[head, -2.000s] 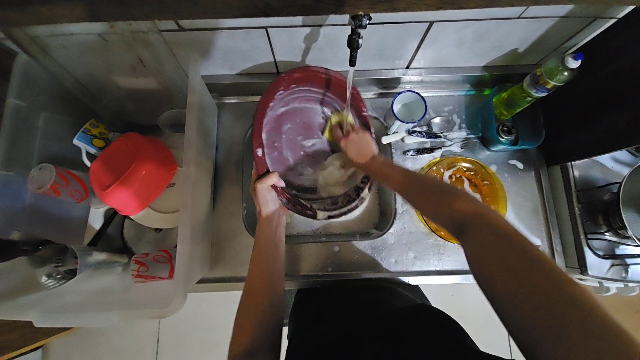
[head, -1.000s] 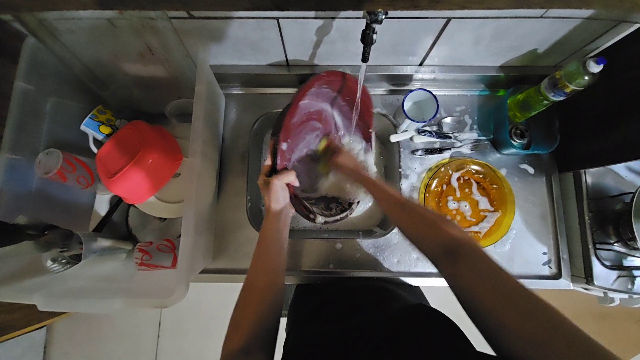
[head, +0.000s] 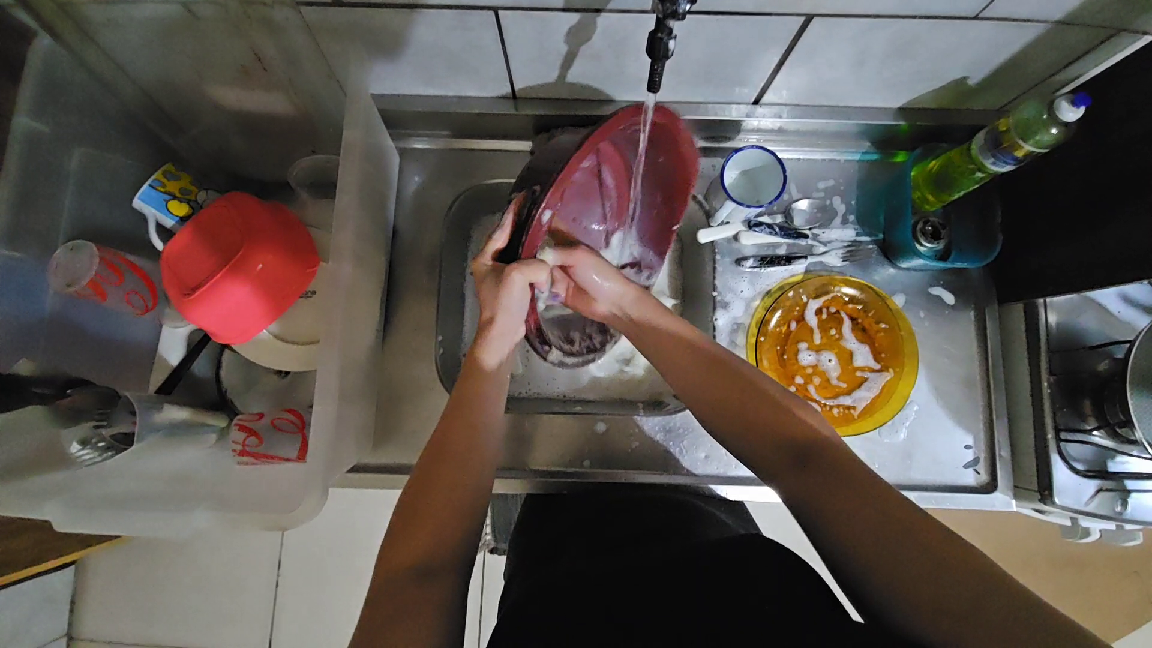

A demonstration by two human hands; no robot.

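A dark red basin (head: 666,162) is tilted over the stainless steel sink (head: 443,297), its inside wet and soapy. My left hand (head: 508,292) grips its left rim, fingers on the outer wall. Close beside it, at the same rim, my right hand (head: 585,281) is curled with suds about it; whether the sponge is in it cannot be seen. Water runs from the black faucet (head: 661,49) into the basin. Suds lie in the sink below.
Right of the sink are an enamel mug (head: 754,177), cutlery (head: 792,236), soapy amber glass plates (head: 903,355) and a green detergent bottle (head: 958,175) in a teal holder. A translucent tub (head: 360,270) at left holds a red bowl (head: 238,265) and cups. A stove (head: 1080,378) stands far right.
My right hand has moved from inside the basin to its left rim, beside my left hand. The basin is tilted more steeply than two seconds ago.
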